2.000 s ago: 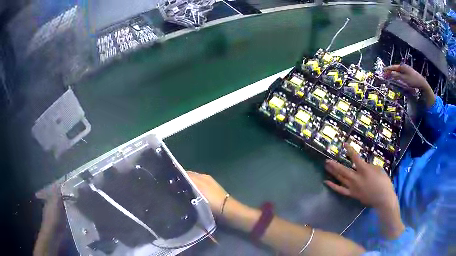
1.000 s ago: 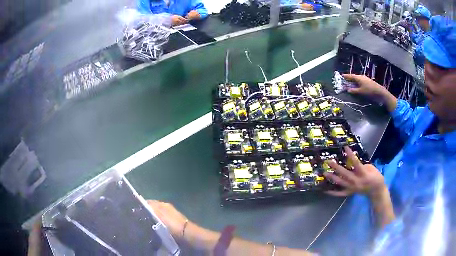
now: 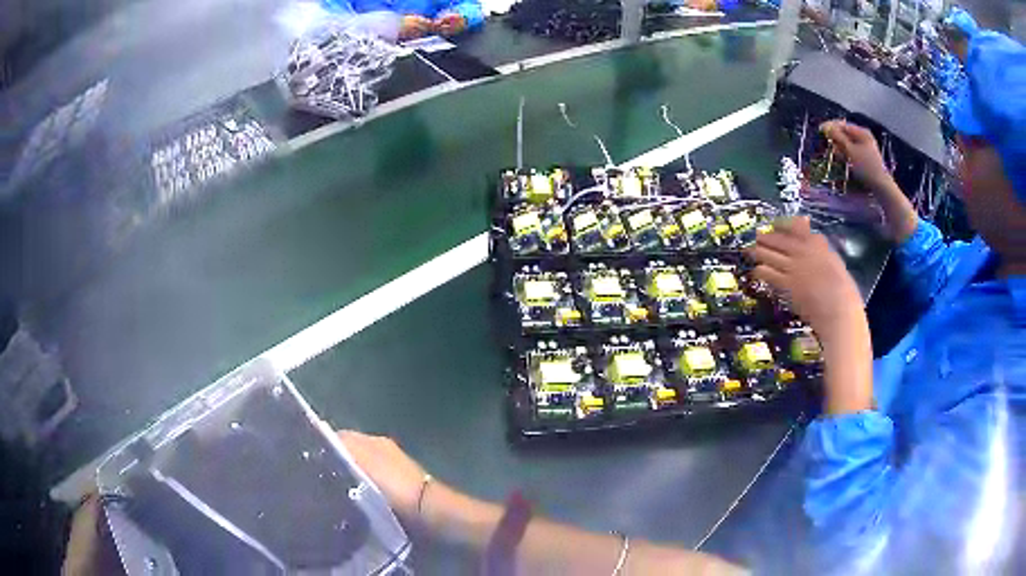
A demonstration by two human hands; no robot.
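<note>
The white projector housing (image 3: pixel 253 495) lies at the lower left, cut off by the bottom edge. Its inside is dark, with a pale white cable (image 3: pixel 214 518) running across it. My right hand (image 3: pixel 383 470) is at the housing's right wall and holds it; its fingertips are hidden behind the wall. My left hand (image 3: pixel 86 538) is at the housing's left side, dim and partly cut off, also holding it.
A black component tray (image 3: pixel 630 425) of yellow-topped power supply boards lies right of centre. A neighbouring worker in blue (image 3: pixel 945 371) reaches over it and to a black bin of cables (image 3: pixel 866 107). A green conveyor (image 3: pixel 338 248) runs behind. Wires in a bag (image 3: pixel 338 73) lie beyond.
The view has swung right, so the housing now appears further down and left. My hands stay on it. The neighbour's hands have moved from the tray's front and the white connectors toward the tray's back and the bin.
</note>
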